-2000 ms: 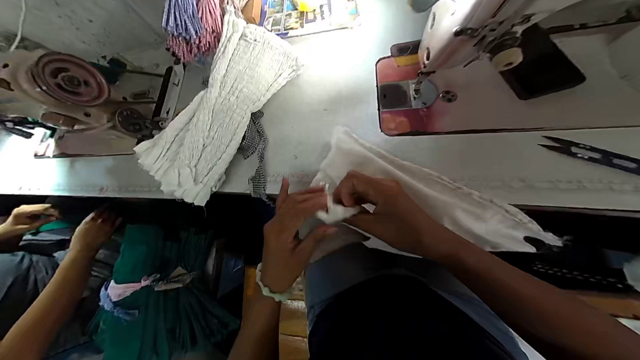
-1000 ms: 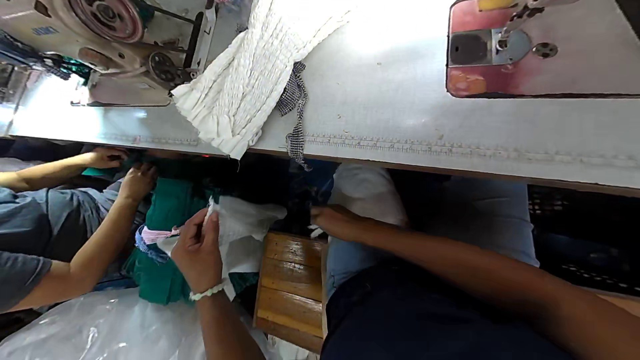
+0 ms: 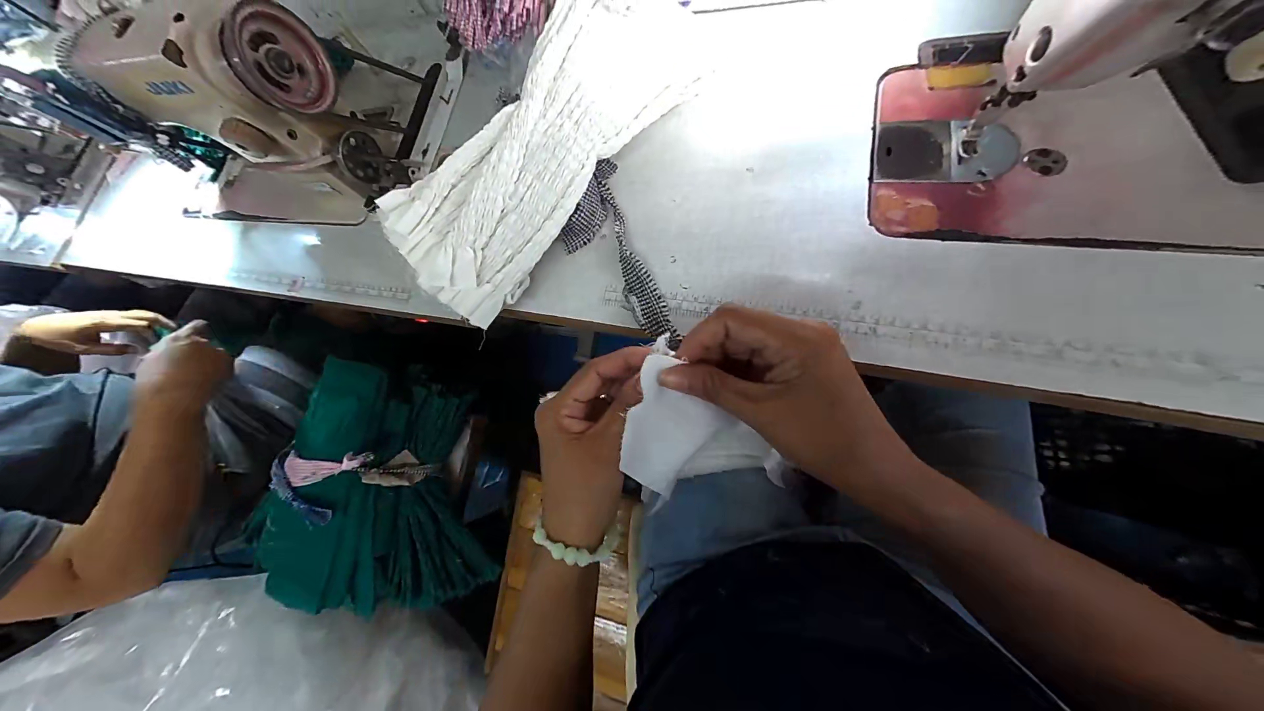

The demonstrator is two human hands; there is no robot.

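White fabric hangs between my two hands over my lap, just below the table's front edge. My left hand, with a beaded bracelet at the wrist, pinches its upper left edge. With thumb and index finger my right hand grips the top of the same fabric. The fingertips of both hands nearly meet. Behind them a black-and-white checked strip trails off the table edge from under a pleated white cloth.
A sewing machine stands at the right of the table, another at the left. Below left lie a tied green fabric bundle and clear plastic. A co-worker's hands are at far left. A wooden seat is beneath.
My hands were apart one second ago, the left holding white fabric out to the left; now they are together at the fabric's top edge. The scissors seen earlier at right are out of view.
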